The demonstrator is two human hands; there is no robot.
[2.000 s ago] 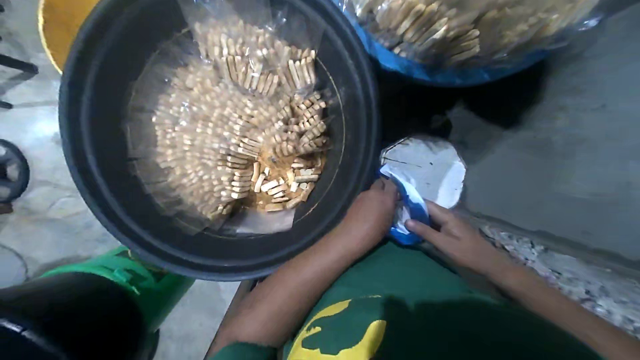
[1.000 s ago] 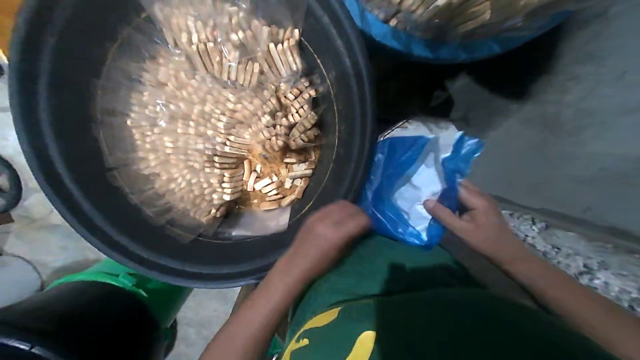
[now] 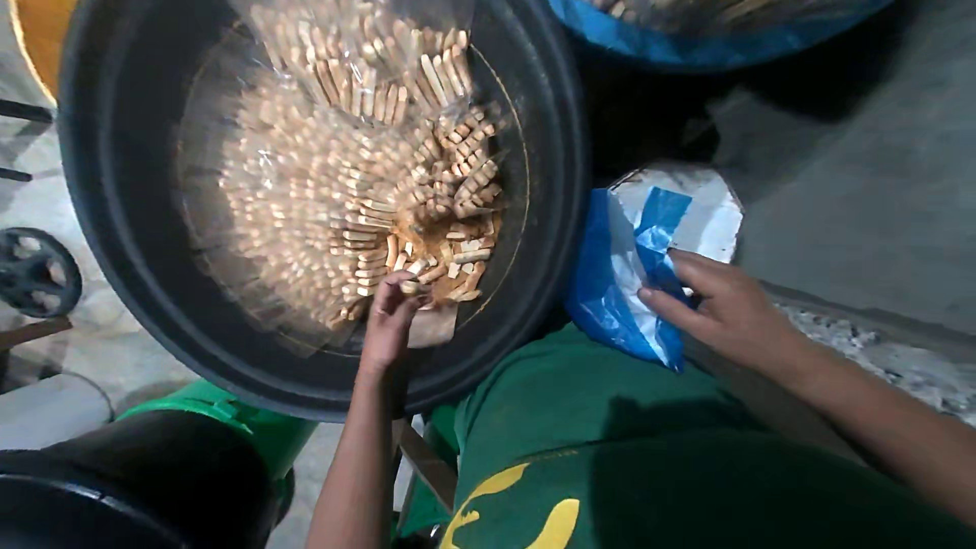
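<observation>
A large black round tub holds many short pale sticks, much of them under clear plastic bags. My left hand is inside the tub at its near side, fingers pinched on a short pale stick beside loose pieces and brown crumbs. My right hand grips the edge of a blue and white plastic bag between thumb and fingers, to the right of the tub. Behind that bag is a white flat-topped object, partly covered by it.
At the top right stands a blue-rimmed container with more sticks under plastic. Lower left are a green bucket and a black container. A black wheel lies at the left, a yellow container above it. A grey wall or slab borders the right.
My left hand has moved from beside the blue bag into the tub, onto the loose pieces. The bag, bunched two seconds ago, is spread open, with my right hand still on it.
</observation>
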